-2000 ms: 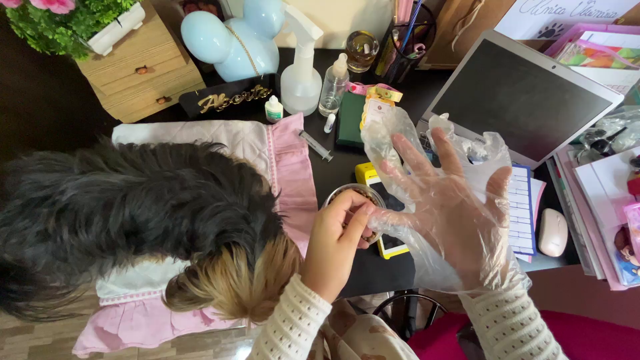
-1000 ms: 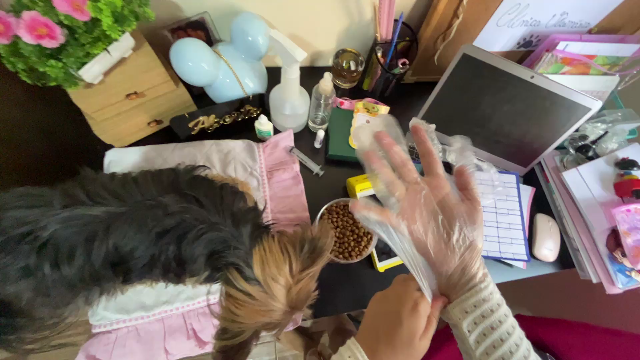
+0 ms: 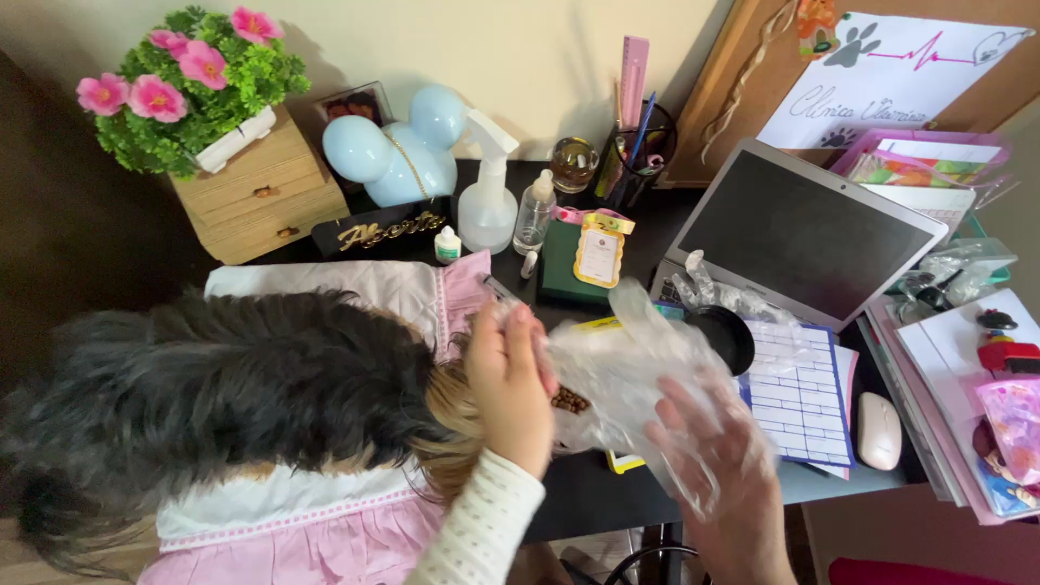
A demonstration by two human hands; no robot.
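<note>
My left hand (image 3: 513,378) pinches one end of a clear plastic glove (image 3: 626,374), which stretches across to my right hand (image 3: 711,443). The right hand's fingers are apart and blurred, partly behind or inside the glove; how much of it they still wear is unclear. Beneath the glove, brown kibble (image 3: 571,400) shows in part, its bowl mostly hidden. A long-haired black and tan dog (image 3: 244,382) lies on a white and pink ruffled cloth (image 3: 325,536), its head close to my left hand.
Behind stand a spray bottle (image 3: 487,203), a small clear bottle (image 3: 535,215), a green box (image 3: 569,264) and a pen holder (image 3: 638,154). To the right are an open laptop (image 3: 804,236), a round black object (image 3: 721,337), a printed sheet (image 3: 800,398), a mouse (image 3: 879,431) and stacked folders (image 3: 918,406).
My left hand has moved up from the right wrist to the glove's finger end. The glove, before on the right hand, is now pulled out between both hands and covers much of the kibble bowl.
</note>
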